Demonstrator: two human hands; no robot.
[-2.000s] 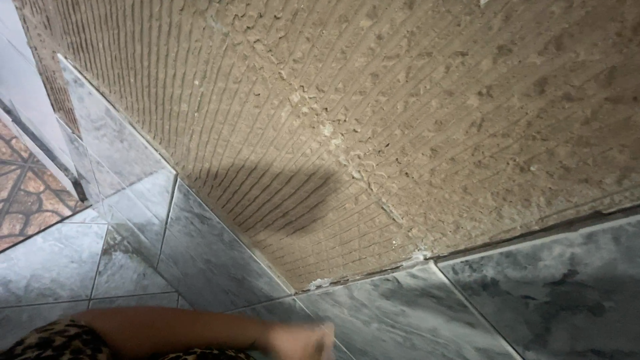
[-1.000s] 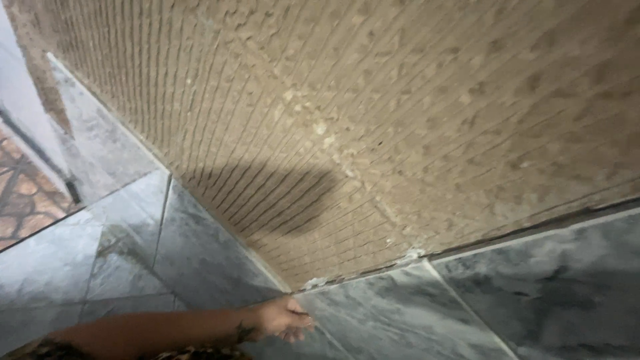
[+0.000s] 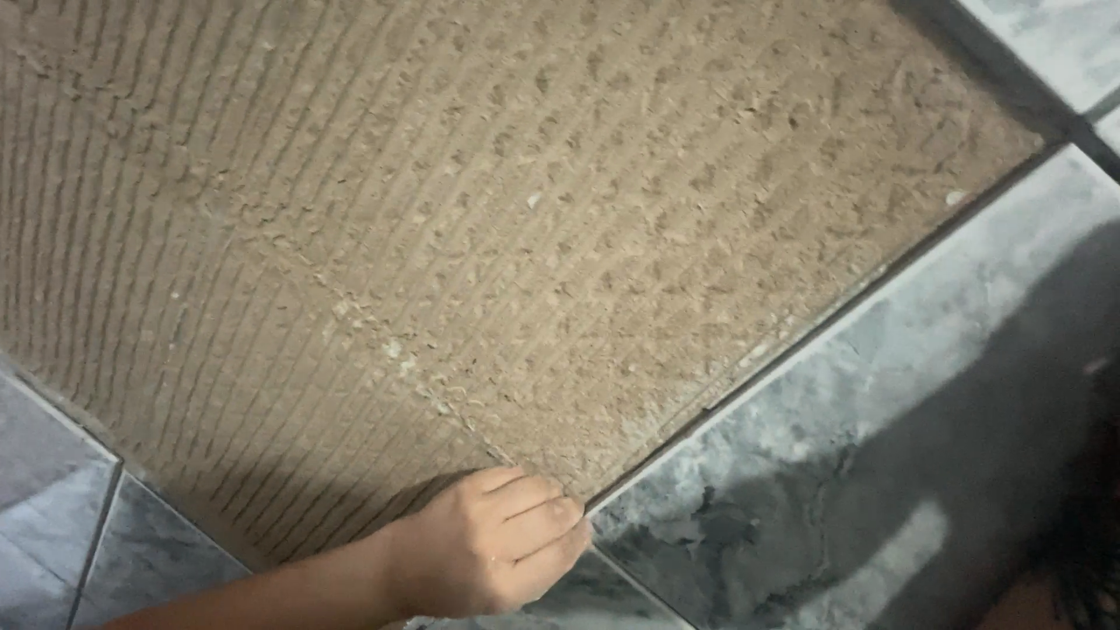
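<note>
My left hand (image 3: pixel 499 542) reaches in from the lower left, back of the hand up and fingers curled. Its fingertips are at the corner where the combed tile adhesive (image 3: pixel 525 262) meets the grey marbled tiles (image 3: pixel 787 437). The palm side is hidden, so I cannot tell if anything is pinched in the fingers. Ridges run through the brown adhesive, with a rougher raised seam (image 3: pixel 324 289) crossing it towards the hand. My right hand is not in view.
Grey tiles (image 3: pixel 175 534) border the adhesive at the lower left. Pale tiles (image 3: pixel 1050 44) lie beyond a dark joint at the upper right. A dark, blurred shape (image 3: pixel 1081 534) is at the lower right edge, and a broad shadow covers the tiles beside it.
The view has shifted to the right along the adhesive. My left hand has moved from over the tiles, below the adhesive's edge, to the corner by the seam.
</note>
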